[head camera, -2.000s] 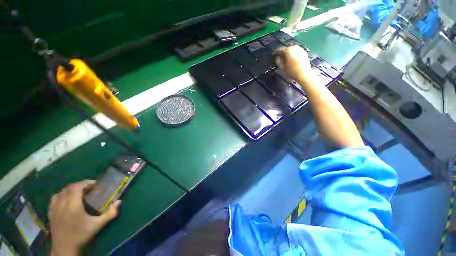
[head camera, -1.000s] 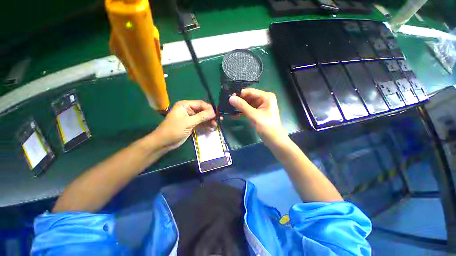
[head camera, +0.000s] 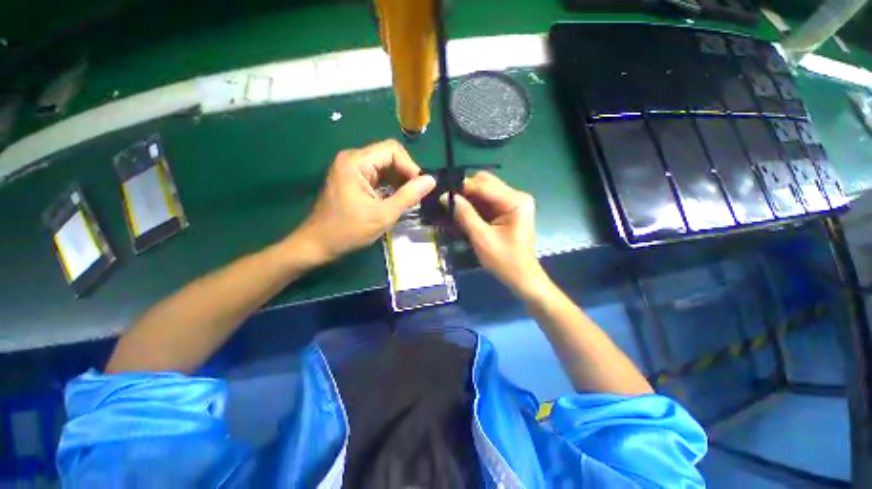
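An open-backed phone (head camera: 418, 265) lies on the green bench in front of me, its white centre and pale edge showing. My left hand (head camera: 368, 196) and my right hand (head camera: 492, 220) hold a small dark cover (head camera: 441, 199) between their fingertips, over the phone's far, dark end. The fingers and the cover hide that end, so I cannot tell whether the cover touches it. The orange electric screwdriver (head camera: 409, 67) hangs just beyond my hands, tip down, held by neither hand.
A round screw dish (head camera: 490, 107) sits beyond my right hand. A glossy black parts tray (head camera: 660, 181) lies at the right. Two more phones (head camera: 151, 199) lie at the left. A black cable (head camera: 443, 95) hangs beside the screwdriver. A whitish rail (head camera: 306, 78) runs behind.
My right hand has come back from the parts tray, and my left hand has let go of the phone's side. Both hands have brought the dark cover over the phone's far end.
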